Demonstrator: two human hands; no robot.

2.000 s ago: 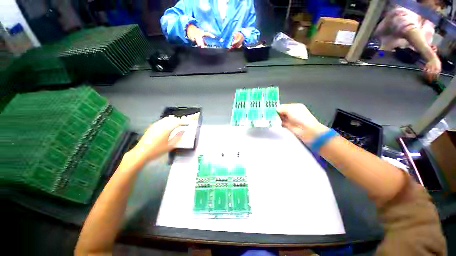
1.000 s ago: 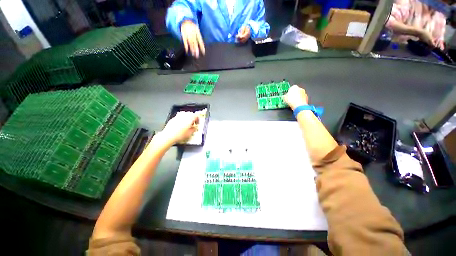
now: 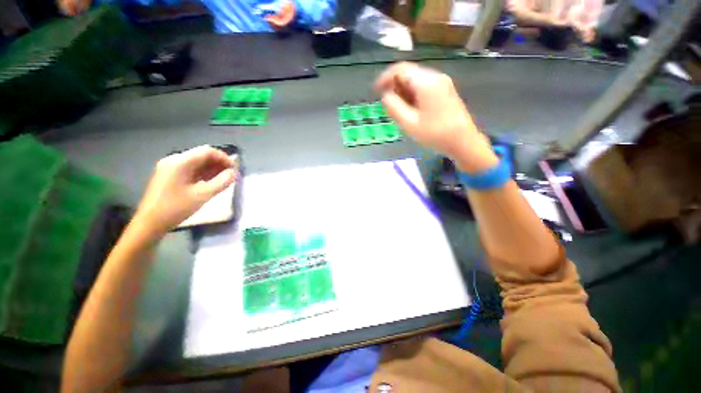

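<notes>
A green PCB panel lies on the white paper work sheet in front of me. My left hand is over the white-parts bin, fingers curled; whether it pinches a piece cannot be told. My right hand is raised over the bench, beside and partly over a second PCB panel; it is blurred, with fingers bent, and what it holds cannot be told. The blue wrist strap is on my right wrist. A third PCB panel lies farther back at left.
Stacked PCB panels stand at left. A purple-blue pen lies on the paper's right edge. The black-parts bin is mostly hidden behind my right wrist. A black mat, another worker's blue sleeves and a metal post are beyond.
The view has shifted right. My right hand has lifted off the second panel, which stays on the bench. My left hand remains at the white-parts bin.
</notes>
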